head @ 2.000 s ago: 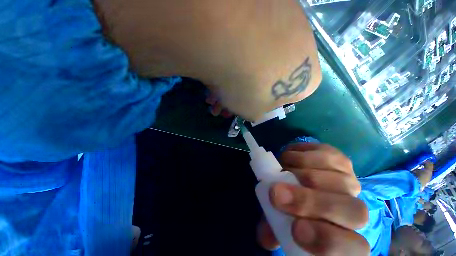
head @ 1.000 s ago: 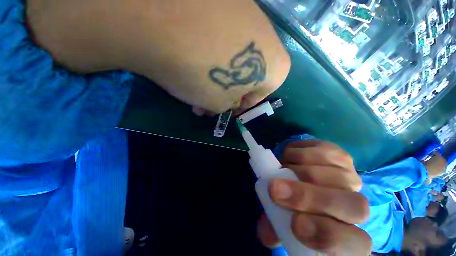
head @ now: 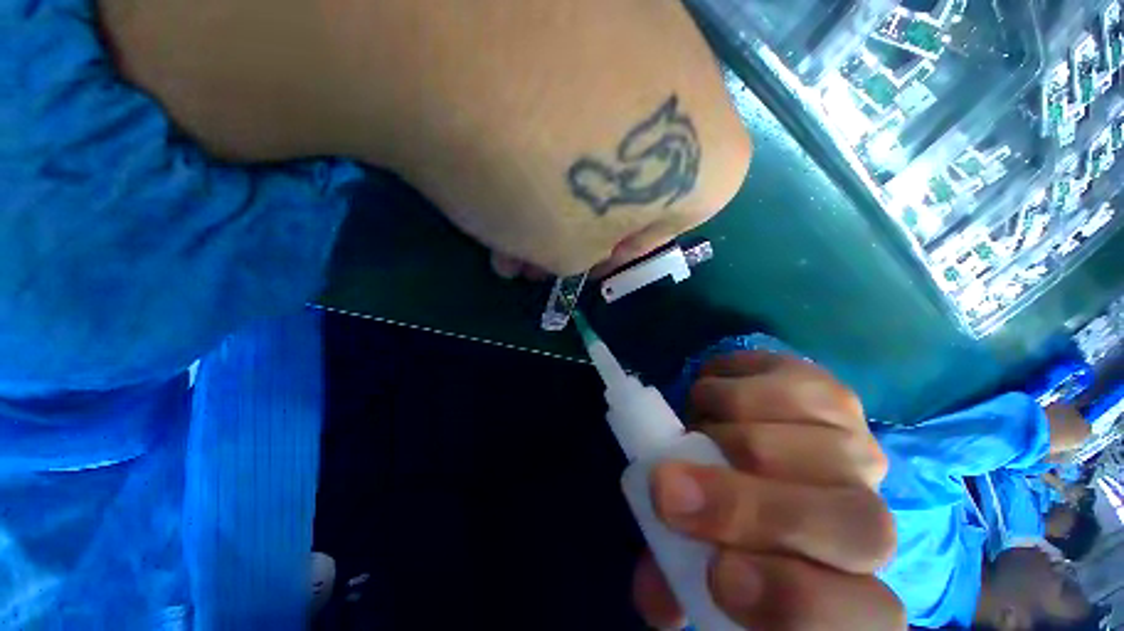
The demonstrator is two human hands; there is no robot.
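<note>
My right hand [head: 789, 493] is closed around a white squeeze bottle [head: 672, 499], at the lower right. Its green needle tip [head: 584, 328] is at the lower end of a small circuit-board assembly [head: 566, 300]; whether they touch is unclear. My left hand [head: 579, 253], on a tattooed arm from the upper left, is turned so most fingers are hidden. The assembly sticks out below its fingertips. A white narrow piece [head: 645, 276] with a small hole and a silvery end piece [head: 699, 253] lies beside the fingers; whether they hold it cannot be told.
A glossy clear compartment tray [head: 906, 234] with several assemblies fills the upper right. The green bench top [head: 814, 284] ends at a near edge above the dark lap gap. Another person in a blue smock [head: 949, 481] is at the lower right.
My left hand moved left, then slightly back right, with the assembly and white piece shifting the same way. The needle tip moved from near the white piece to the assembly's lower end.
</note>
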